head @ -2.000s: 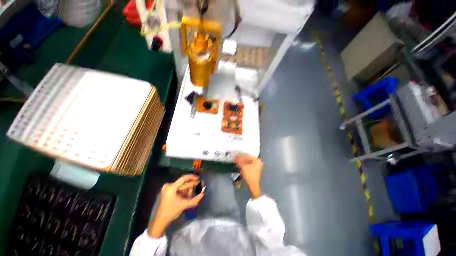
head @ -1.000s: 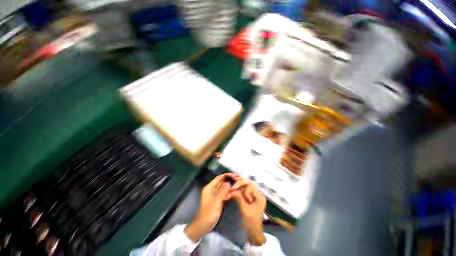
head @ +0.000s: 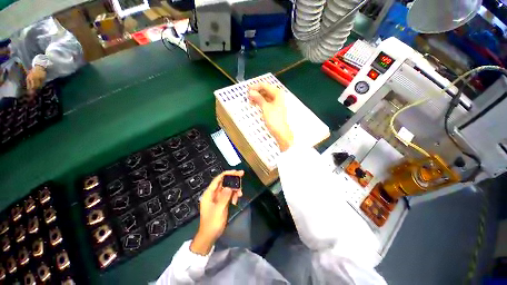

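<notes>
My left hand (head: 215, 201) holds a small dark square watch case (head: 231, 182) in its fingertips, above the near right corner of a black blister tray (head: 161, 177). My right hand (head: 271, 107) is over the white top sheet of the carrier sheet stack (head: 303, 123), fingertips pinched together at the rows of small dark marks. Whether a small piece or tool is between those fingertips cannot be told. The tray's left column of pockets shows copper-gold centres; the other pockets look dark.
A second blister tray (head: 34, 245) lies at the left. The press base (head: 356, 192) with orange-copper fixtures (head: 376, 207), the gold press head (head: 414, 179) and the control box (head: 371, 75) stand at the right. A label card (head: 226, 148) lies beside the stack. Another person's hand (head: 36, 78) is at far left.
The view has swung left towards the trays and stack. My hands, together a second ago, are now apart: the right is over the sheets, the left holds the case near the tray.
</notes>
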